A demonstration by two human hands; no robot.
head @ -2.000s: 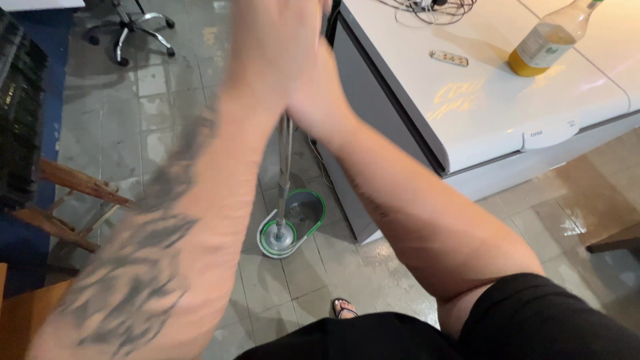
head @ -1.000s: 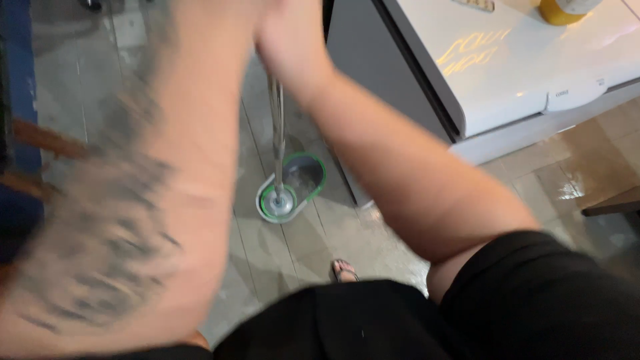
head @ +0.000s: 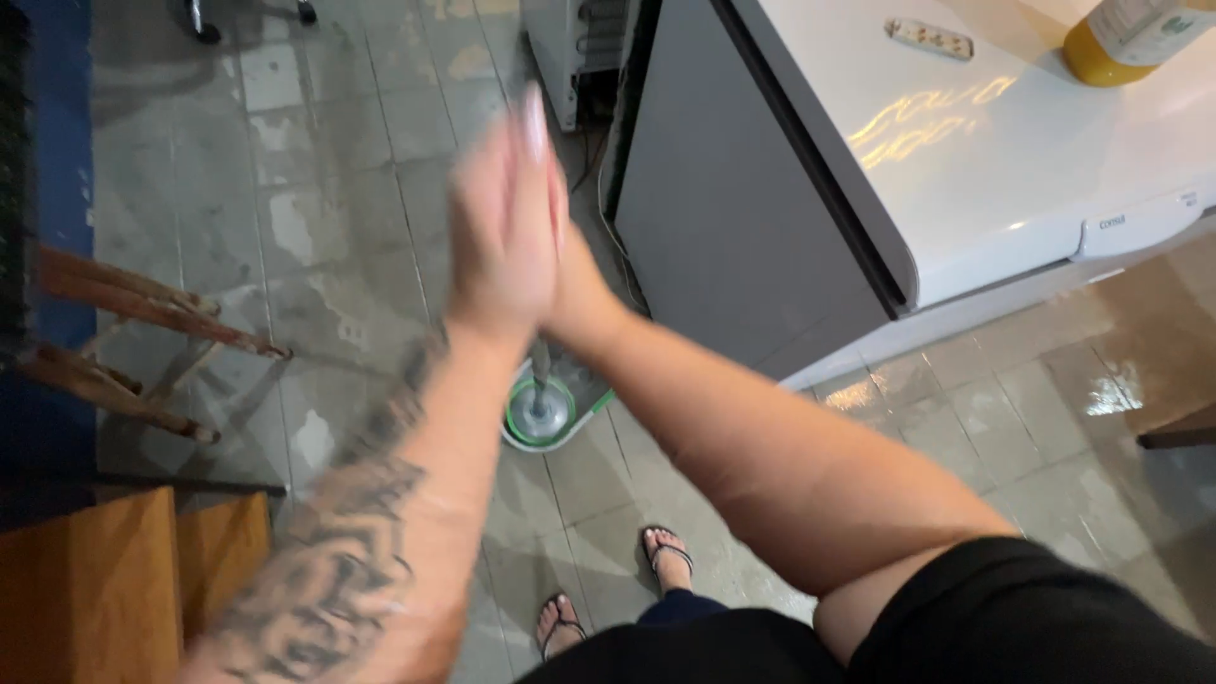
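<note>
My left hand (head: 494, 237) and my right hand (head: 570, 285) are pressed palm to palm with fingers extended, around the upper part of a mop handle (head: 541, 366). The handle runs down beneath them; its top is hidden by my hands, which are somewhat blurred. Its lower end stands on the round disc of the mop head (head: 540, 408), inside the green-rimmed spin basket of a mop bucket (head: 532, 446) on the floor. My right forearm covers part of the bucket.
A white chest freezer (head: 741, 209) stands at right, bearing a power strip (head: 929, 39) and a bottle of yellow liquid (head: 1111, 57). Wooden legs (head: 171, 309) and wooden panels (head: 85, 579) are at left. My sandalled feet (head: 668, 556) stand on wet-looking floor tiles (head: 589, 475) near the bucket.
My hands are lower in view than before, and both feet show now instead of one. The bucket and mop head remain beneath my hands. The view has shifted.
</note>
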